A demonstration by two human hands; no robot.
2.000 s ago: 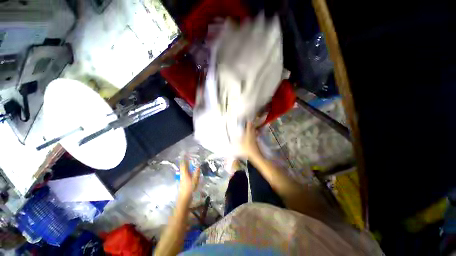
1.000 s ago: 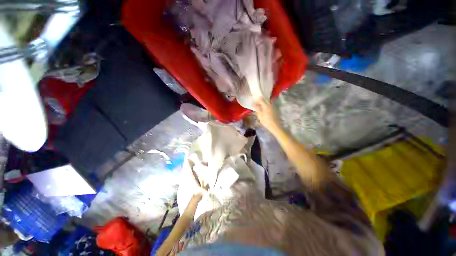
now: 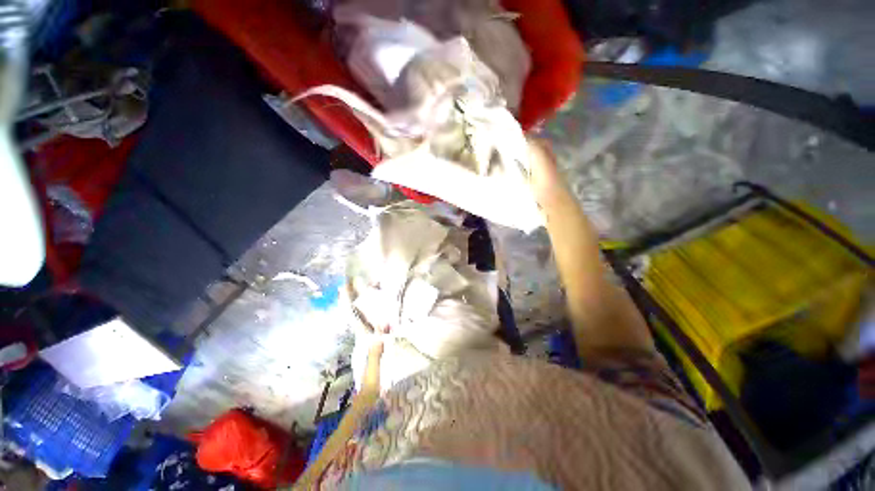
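Observation:
My right hand (image 3: 537,163) grips a bunch of cream cloth pieces (image 3: 461,144) over the front of a red basket (image 3: 552,67); its fingers are partly hidden by the cloth. The basket holds more pale, greyish pieces. My left hand (image 3: 377,347) is on a second cream cloth bundle (image 3: 413,264) at my lap, with its fingers on the folds. A thin pale strip of cloth hangs from the right-hand bunch over the basket's left side.
A yellow crate (image 3: 729,288) with a dark bar beside it is at the right. A dark panel (image 3: 182,182) slants at the left. Blue crates (image 3: 67,412), a white board (image 3: 110,353) and a red bag (image 3: 245,446) lie at the lower left. Scraps lie on the grey floor (image 3: 278,316).
My right hand has risen slightly and moved right, with a larger cloth bunch now spread at the basket's front. My left hand stays on the lap bundle. The view has shifted slightly.

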